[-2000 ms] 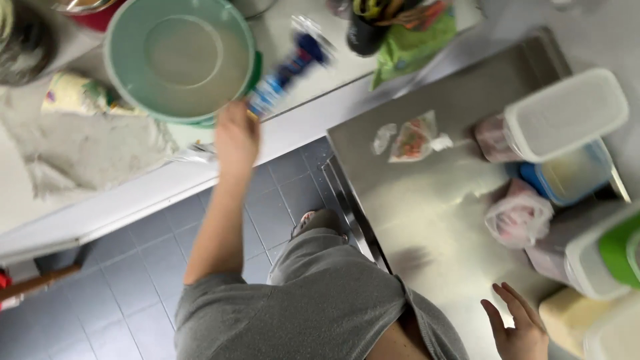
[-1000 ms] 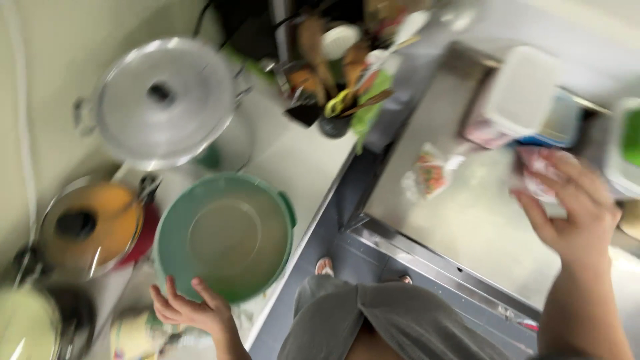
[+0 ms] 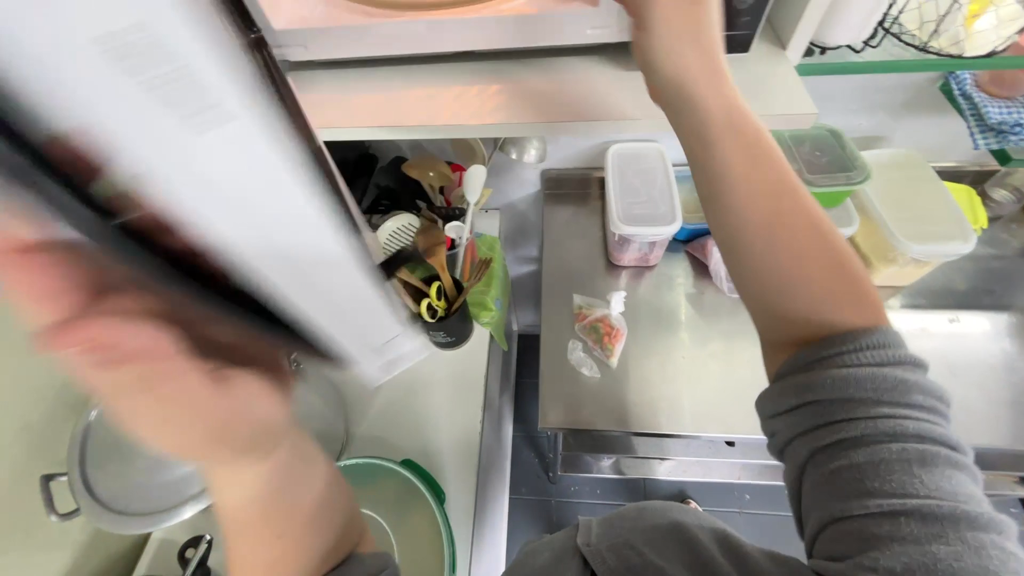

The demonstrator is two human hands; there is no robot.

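A microwave oven [image 3: 480, 40], lit inside, stands at the top with its white door [image 3: 200, 160] swung open to the left. My left hand [image 3: 160, 376], blurred, is at the dark outer face of that door; whether its fingers grip it is unclear. My right arm reaches up to the oven's opening, and only the base of my right hand [image 3: 676, 32] shows at the top edge; its fingers are out of view. Part of the turntable plate [image 3: 408, 3] shows inside. Below the door is the green-rimmed plastic bowl [image 3: 400, 512], partly hidden by my left arm.
A lidded pot [image 3: 132, 480] stands at the left. A black holder [image 3: 450, 328] with utensils and yellow-handled scissors sits under the shelf. On the steel table [image 3: 672, 376] are a bag of diced vegetables [image 3: 602, 330], a lidded container [image 3: 642, 204], a pink bag [image 3: 712, 260] and more containers [image 3: 912, 208].
The view has shifted up to the microwave. My right hand has left the pink bag and risen to the oven opening. My left hand has moved from beside the green bowl to the microwave door.
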